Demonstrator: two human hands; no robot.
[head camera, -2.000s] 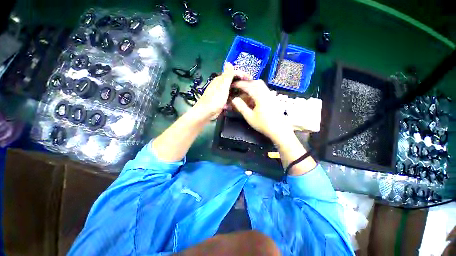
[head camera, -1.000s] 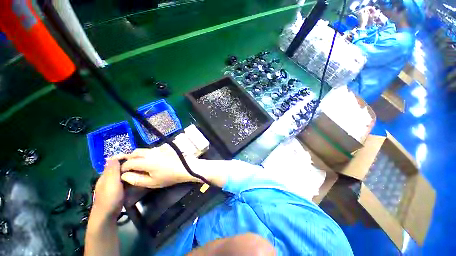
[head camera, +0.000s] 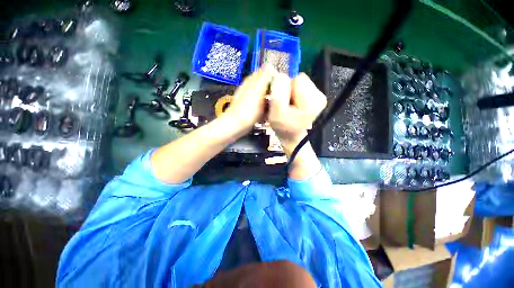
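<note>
My left hand and my right hand are close together over the black fixture, in front of the blue bins. Their fingers are bent inward around something small and dark between them, mostly hidden by the fingers. A tan ring seat shows on the fixture just left of my left hand. The left blue bin holds silver screws. The right blue bin holds duller small parts, and a thin dark stick stands in it above my fingers.
Several black bracket arms lie left of the fixture. A black tray of silver parts is at right, with a blister tray beyond. More blister trays are at far left. A black cable hangs across the right. Cartons stand lower right.
The head view swung right and has come back over the bench. The tan ring seat now shows beside my left hand. My hands remain together, now with fingers more tightly bent.
</note>
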